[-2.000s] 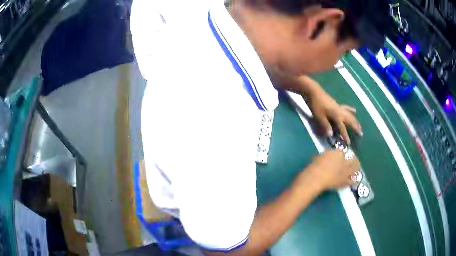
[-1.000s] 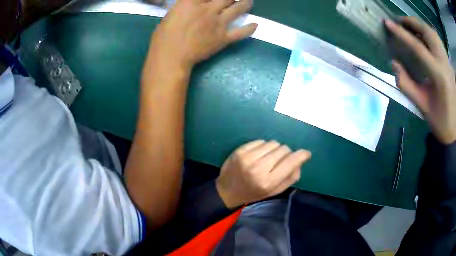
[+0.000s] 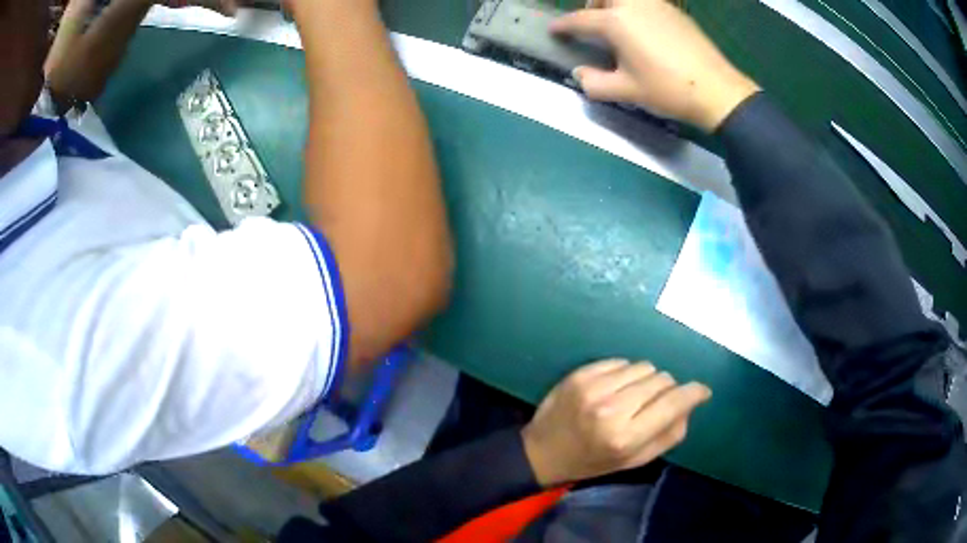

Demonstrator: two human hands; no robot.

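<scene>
A flat silver-grey fixture plate (image 3: pixel 514 30) lies at the top centre, over the white guide strip. My right hand (image 3: pixel 663 64) reaches in from the right and grips the plate's right part with thumb and fingers; the far end of the plate is partly hidden under it. My left hand (image 3: pixel 615 419) rests at the near edge of the bench, its fingers curled together, with nothing visible in it. A white sheet (image 3: pixel 742 302) with blue tints lies on the bench, partly hidden under my right sleeve.
A coworker in a white shirt (image 3: pixel 180 339) leans in at the left, a forearm across the green bench (image 3: pixel 509 308). A multi-cavity tray (image 3: pixel 228 154) with several round parts lies beside that arm. A pointed metal blade (image 3: pixel 885 170) is at the right, a blue stool (image 3: pixel 371 408) below.
My right hand has moved left with the plate and lowered it toward the white strip. My left hand keeps its curled pose. The view has shifted, and the coworker's arm now reaches farther up.
</scene>
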